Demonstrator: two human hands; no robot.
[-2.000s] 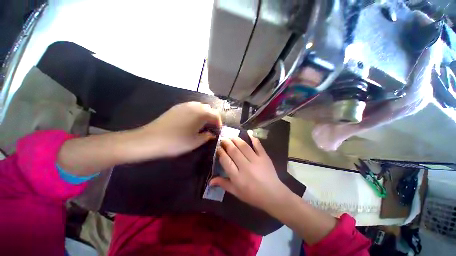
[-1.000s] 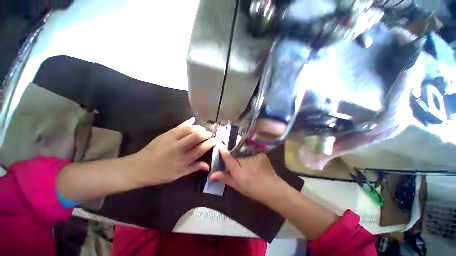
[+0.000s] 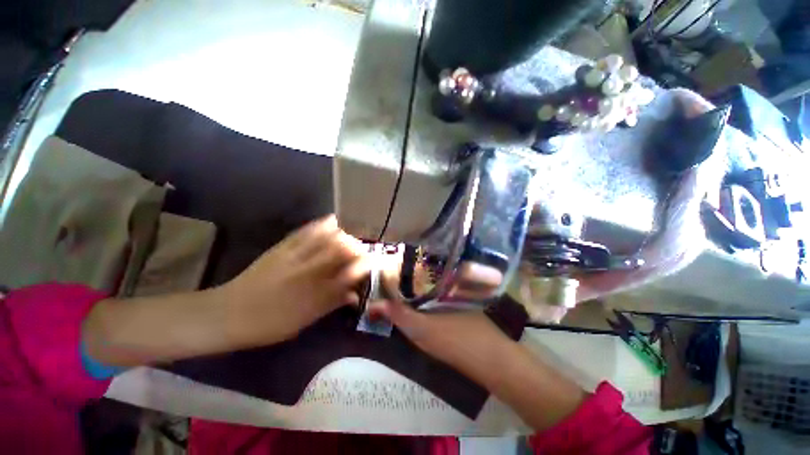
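A dark brown garment panel (image 3: 240, 178) lies flat on the white table and runs under the sewing machine head (image 3: 382, 133). A pale narrow strip (image 3: 375, 322) lies on the panel and leads up to the lit needle area. My left hand (image 3: 302, 275) rests on the panel left of the strip, fingers near the needle. My right hand (image 3: 435, 333) is right of the strip, its fingers by the strip and partly hidden behind the shiny guard (image 3: 497, 222). Both hands are blurred; the fingertips are hard to make out.
Grey-beige cloth pieces (image 3: 80, 213) lie on the panel's left side. Green snips (image 3: 647, 354) and dark scissors lie right of the machine. Fine marks run along the white table's near edge (image 3: 373, 400). A pale perforated basket (image 3: 777, 395) stands far right.
The panel and strip have moved forward toward the needle, and less of the strip shows. Both hands have closed in around it. The camera view has shifted, showing beads on the machine.
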